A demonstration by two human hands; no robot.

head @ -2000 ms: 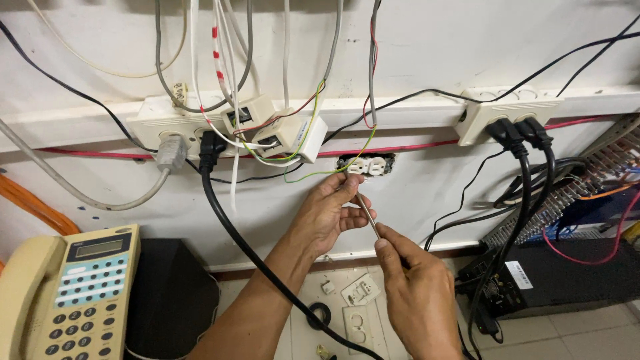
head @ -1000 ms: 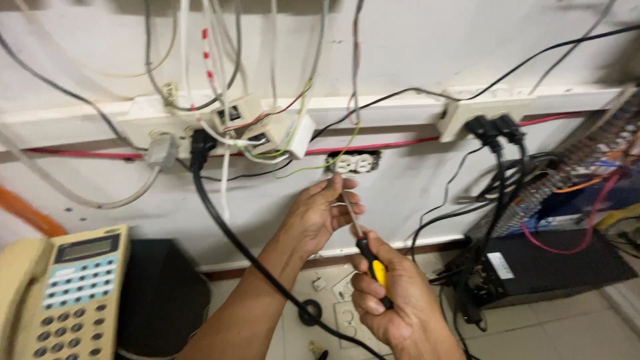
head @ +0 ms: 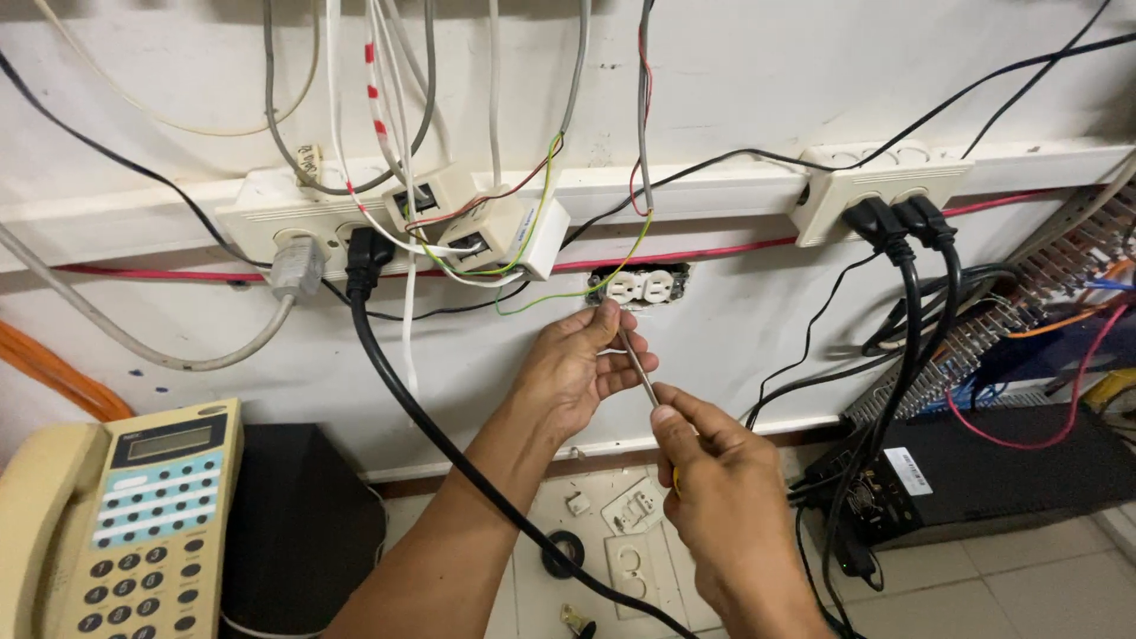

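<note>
A white duplex electrical outlet [head: 641, 287] sits without its cover in a rough cutout in the wall. My left hand [head: 581, 364] is just below it, thumb and index finger pinched near the outlet's lower left edge; whether they grip something small is hidden. My right hand [head: 723, 488] grips a screwdriver [head: 640, 368], its handle mostly covered by my fingers and a bit of yellow showing. The metal shaft slants up and left, its tip by my left fingers. A thin green-yellow wire [head: 581, 291] hangs down past the outlet's left side.
Surface outlet boxes [head: 879, 169] with black plugs [head: 874, 222] flank the cutout. A black power cord [head: 444, 444] crosses in front of my left forearm. A desk telephone [head: 151, 497] stands at left. On the floor lie an outlet cover plate [head: 631, 577], black tape [head: 563, 554] and small parts.
The screwdriver's yellow-and-black handle, plain one second ago, is now mostly covered by my right hand, which has turned around it. My left hand stays just below the outlet.
</note>
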